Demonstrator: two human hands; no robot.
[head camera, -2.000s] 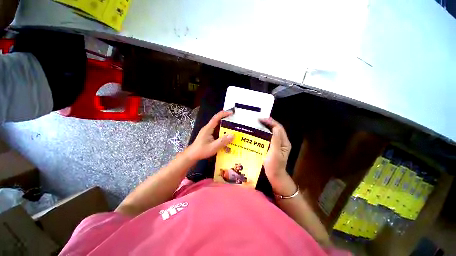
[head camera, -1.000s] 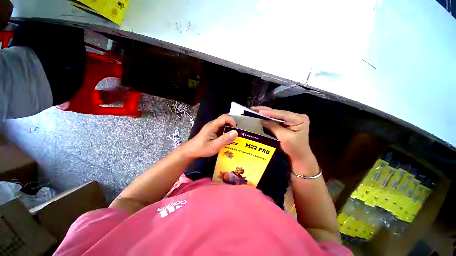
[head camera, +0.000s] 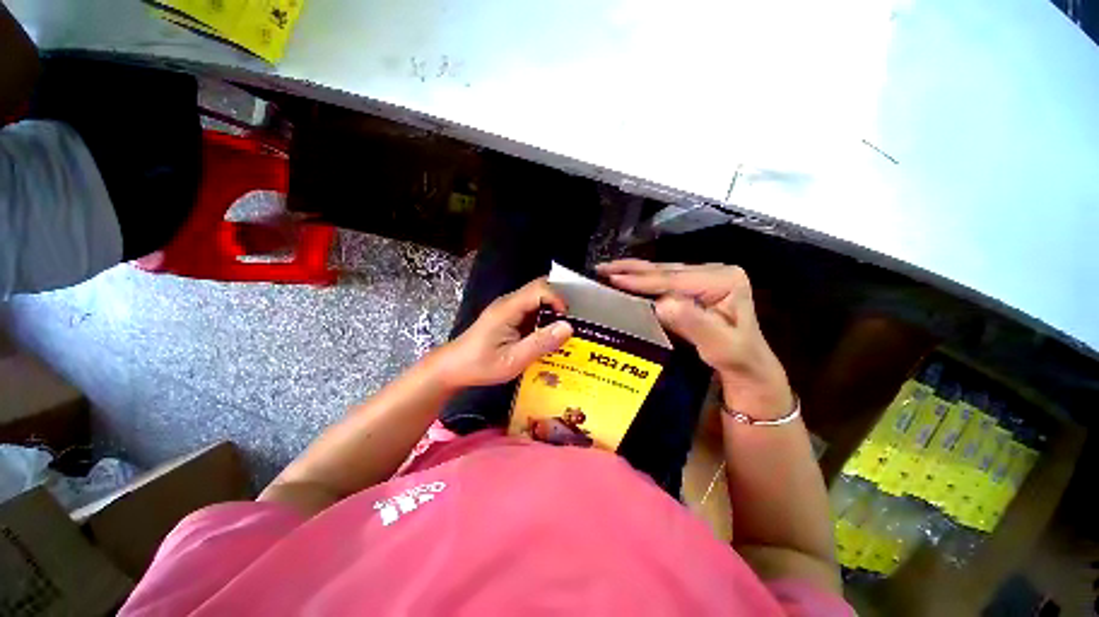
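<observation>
The yellow retail box with a black top band and "M22 PRO" print lies over my lap, its top end away from me. My left hand grips its upper left side, thumb on the front face. The top flap shows greyish-white at the top end and is bent. My right hand is at the flap's right and far edge, fingers stretched along it. Whether the right fingers pinch the flap is unclear. The dark slot is not visible.
A white bench runs across ahead, with yellow boxes at its far left. A brown carton at right holds rows of yellow boxes. A person's sleeve and a red stool are at left. Cartons stand lower left.
The white flap stood up with its slot showing; it has been folded over and the slot is hidden. My right hand has moved from the box's side to the flap. My left hand keeps its hold.
</observation>
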